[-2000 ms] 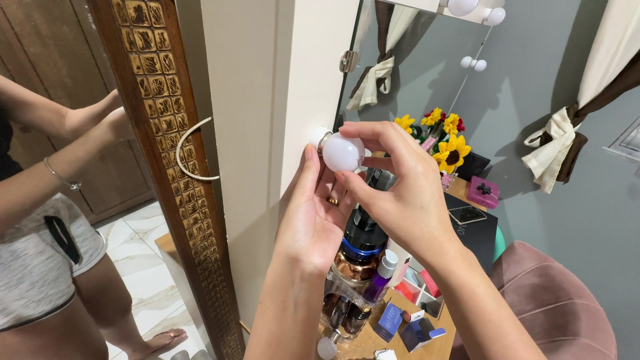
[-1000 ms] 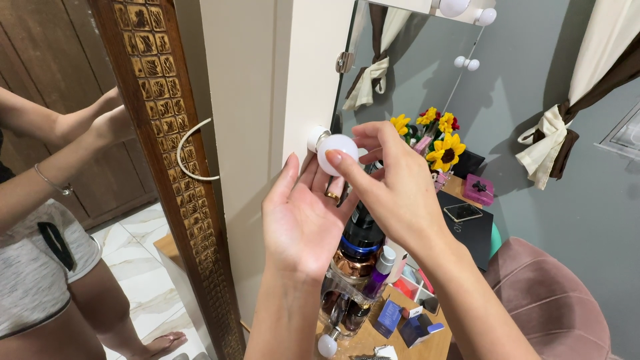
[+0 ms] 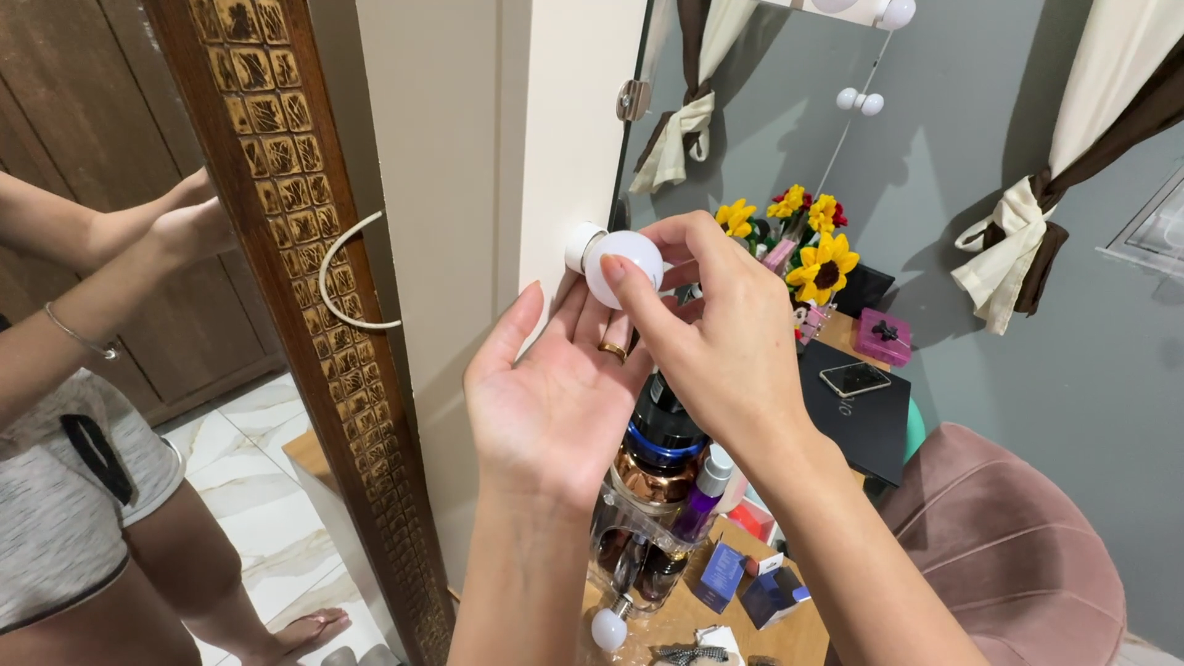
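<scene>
A round white light bulb (image 3: 622,270) sits at a white socket (image 3: 585,246) on the cream side panel of the mirror. My right hand (image 3: 731,324) grips the bulb between thumb and fingers. Palm up below it, my left hand (image 3: 564,398) has its thumb apart and its fingertips under the bulb, partly hidden; a gold ring is on one finger. Another bulb with a metal screw base (image 3: 610,629) lies low at the desk beside a clear organizer.
Bottles, including a purple one (image 3: 700,495), and small blue boxes (image 3: 720,577) crowd the wooden desk. Behind are a black laptop (image 3: 856,416) with a phone (image 3: 855,378), yellow flowers (image 3: 821,268) and a pink chair (image 3: 1008,546). A carved-frame mirror (image 3: 305,277) stands left.
My left hand has opened out from the bulb, its thumb and palm now lower and away. My right hand has stayed at the bulb, with its fingers shifted around it.
</scene>
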